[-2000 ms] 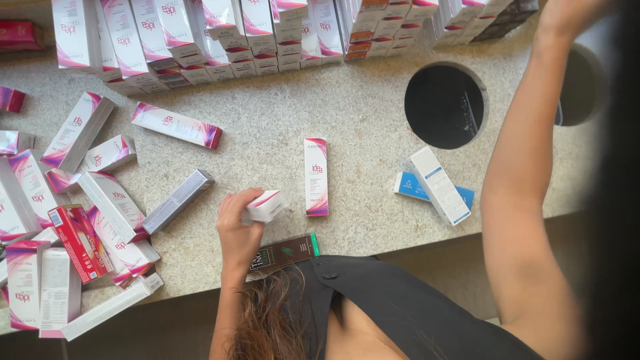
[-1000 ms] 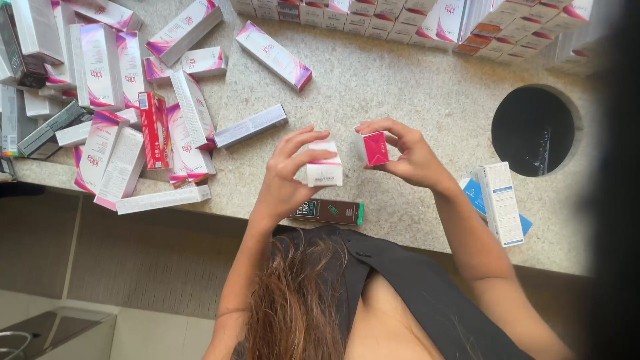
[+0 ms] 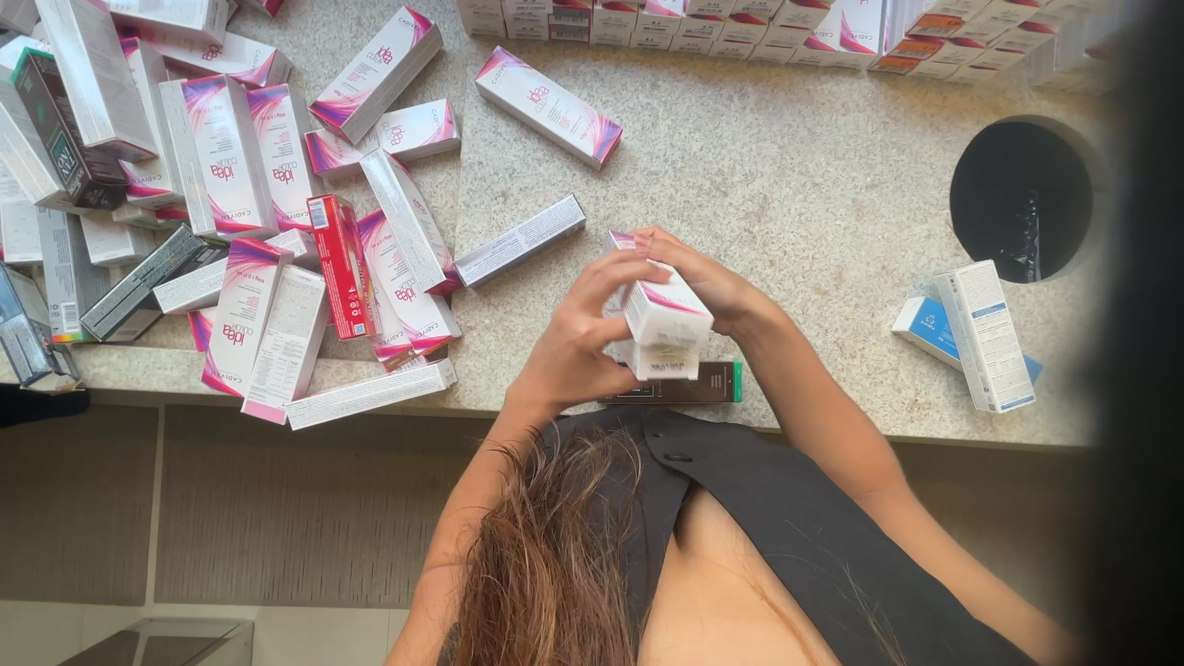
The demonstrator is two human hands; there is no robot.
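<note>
My left hand (image 3: 592,324) grips a pair of white and pink hair-color boxes (image 3: 668,310), held one against the other with their end flaps toward me. My right hand (image 3: 698,277) is closed around the far end of the same boxes. Below them, a dark brown box with a green end (image 3: 712,382) lies at the counter's near edge, partly hidden by the held boxes. To the left of my hands lies a narrow silver-gray box (image 3: 523,242), and farther back a white and pink box (image 3: 548,106) lies at a slant.
A loose heap of boxes (image 3: 222,157) covers the left of the stone counter (image 3: 795,176), with a red box (image 3: 340,266) in it. Stacked boxes (image 3: 694,28) line the back. At right are a round hole (image 3: 1017,199) and a white box (image 3: 985,335) crossing a blue one (image 3: 928,326).
My right hand came in from the far right and held a box with its pink end showing. Both hands have since come together on the boxes. The view has shifted left.
</note>
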